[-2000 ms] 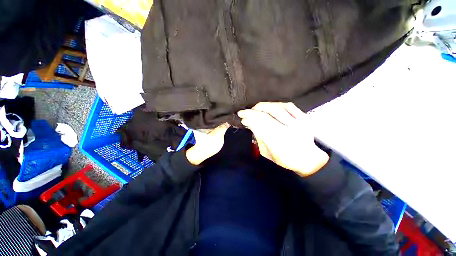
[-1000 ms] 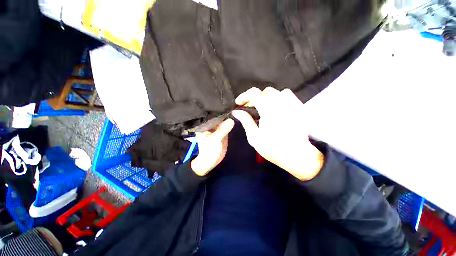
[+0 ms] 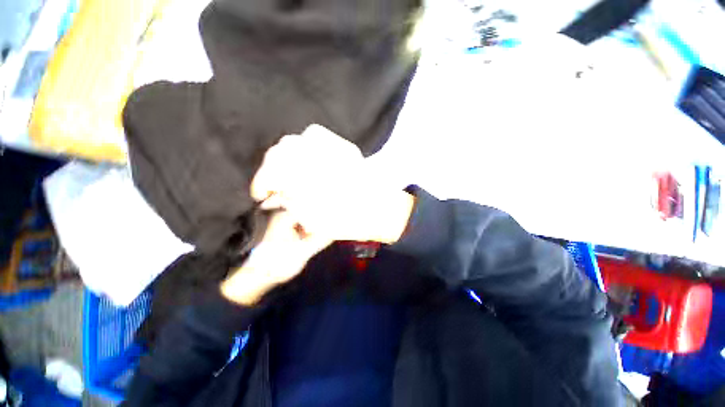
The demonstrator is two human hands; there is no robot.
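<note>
A dark brown garment (image 3: 302, 79) lies on the white table and hangs over its near edge towards my lap. My left hand (image 3: 274, 253) and my right hand (image 3: 330, 184) are together at the garment's near edge, pinching the cloth. The right hand is above and partly covers the left. Both are bare and blurred, so the fingertips and the exact fold between them are hidden.
A yellow-brown slab (image 3: 87, 79) and a white sheet (image 3: 107, 226) are at the left. A blue crate (image 3: 119, 334) stands below. At right are the white table (image 3: 509, 135), a small red item (image 3: 666, 195), a dark panel (image 3: 707, 99) and a red stool (image 3: 684, 314).
The view has swung to the right, showing more table, the panel and the red stool. The hands have come closer together and overlap, still on the garment's edge. The garment looks more bunched.
</note>
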